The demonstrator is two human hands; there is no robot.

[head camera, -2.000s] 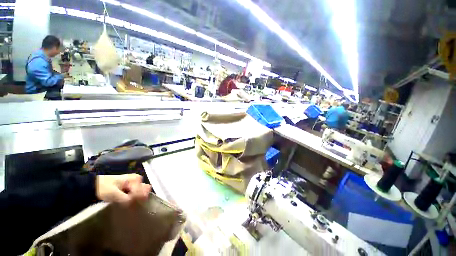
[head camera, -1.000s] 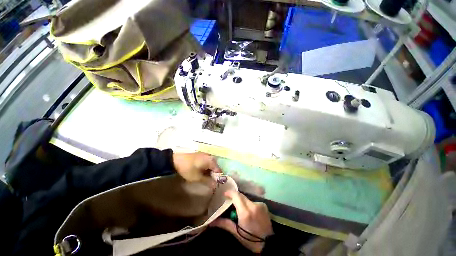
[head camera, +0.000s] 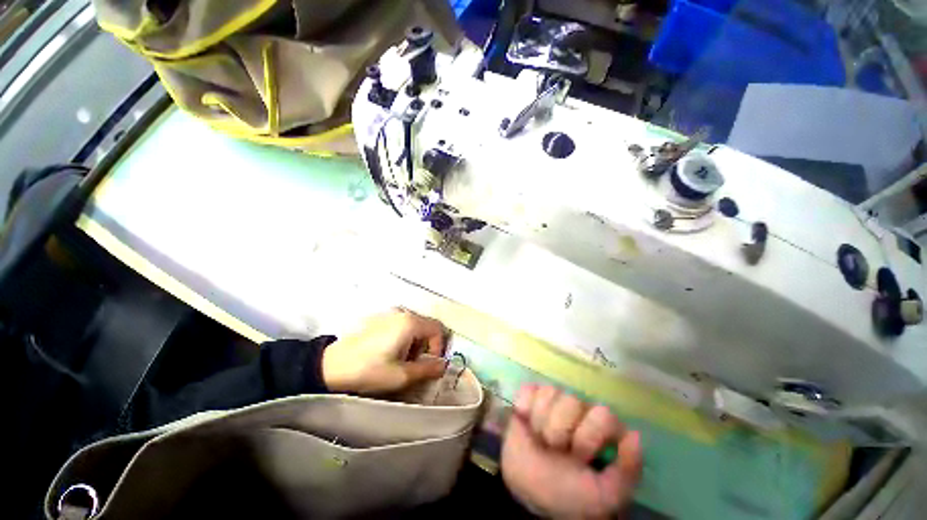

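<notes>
A beige canvas bag point(head camera: 376, 472) lies over my lap at the table's front edge, its mouth up. My left hand point(head camera: 386, 352) grips the bag's far corner, beside a small metal ring point(head camera: 456, 361). A larger silver ring point(head camera: 77, 500) shows at the bag's near left end. My right hand point(head camera: 571, 452) is off the bag, to the right of that corner, and slightly blurred. Its fingers are curled around a small tool, of which only a green bit point(head camera: 611, 453) shows; the rest is hidden in the fist.
A white sewing machine point(head camera: 610, 234) stands across the green table point(head camera: 701, 472), its presser foot point(head camera: 459, 247) beyond my left hand. Khaki bags with yellow edging point(head camera: 315, 66) are heaped at the back left. A blue bin point(head camera: 752, 41) stands behind the machine.
The view has turned down to the bag. Since a second ago, my right hand has let go of the bag corner and moved right. My left hand stays at the corner.
</notes>
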